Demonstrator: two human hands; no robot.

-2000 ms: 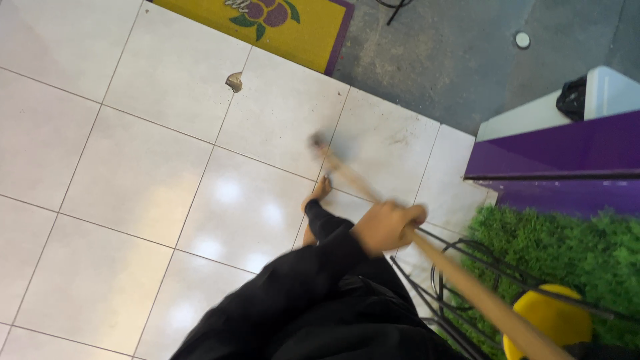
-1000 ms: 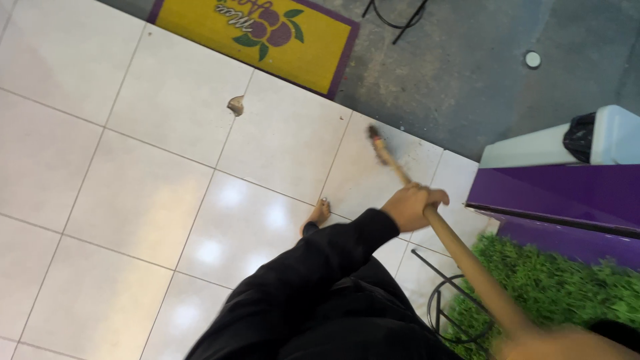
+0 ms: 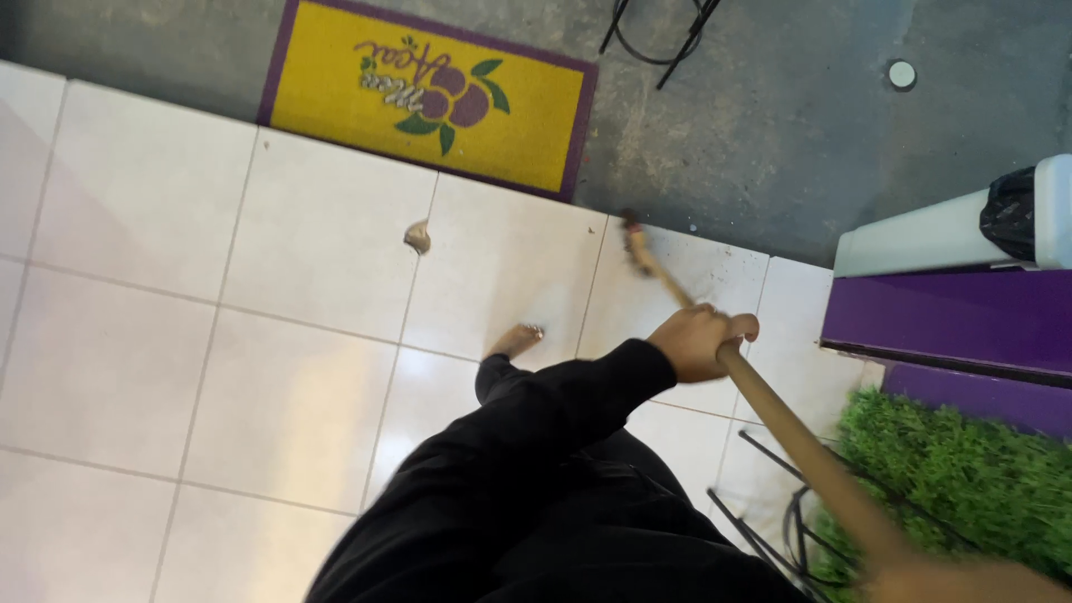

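A wooden broom handle (image 3: 804, 452) runs diagonally from the lower right corner towards the middle. My left hand (image 3: 699, 342), in a black sleeve, is closed around its lower part. At the bottom right edge my right hand (image 3: 963, 579), blurred and partly cut off, is around the upper part. Beyond my left hand the blurred broom head (image 3: 638, 244), with dark bristles, is over the light floor tiles (image 3: 494, 276), close to their edge with the grey concrete. Small dark specks lie on the tiles right of the head.
A yellow doormat with purple border (image 3: 318, 92) lies on concrete (image 3: 754, 151) along the tile edge. One tile has a chipped hole (image 3: 417, 237). At right are a white bin (image 3: 913, 234), a purple panel (image 3: 946, 322), green artificial foliage (image 3: 938, 469) and black metal legs (image 3: 758, 536). My bare foot (image 3: 515, 340) shows.
Across the tiles, the broom head has moved right from where it was two seconds ago, then towards the concrete edge. My right hand, outside the oldest frame, now shows at the lower right.
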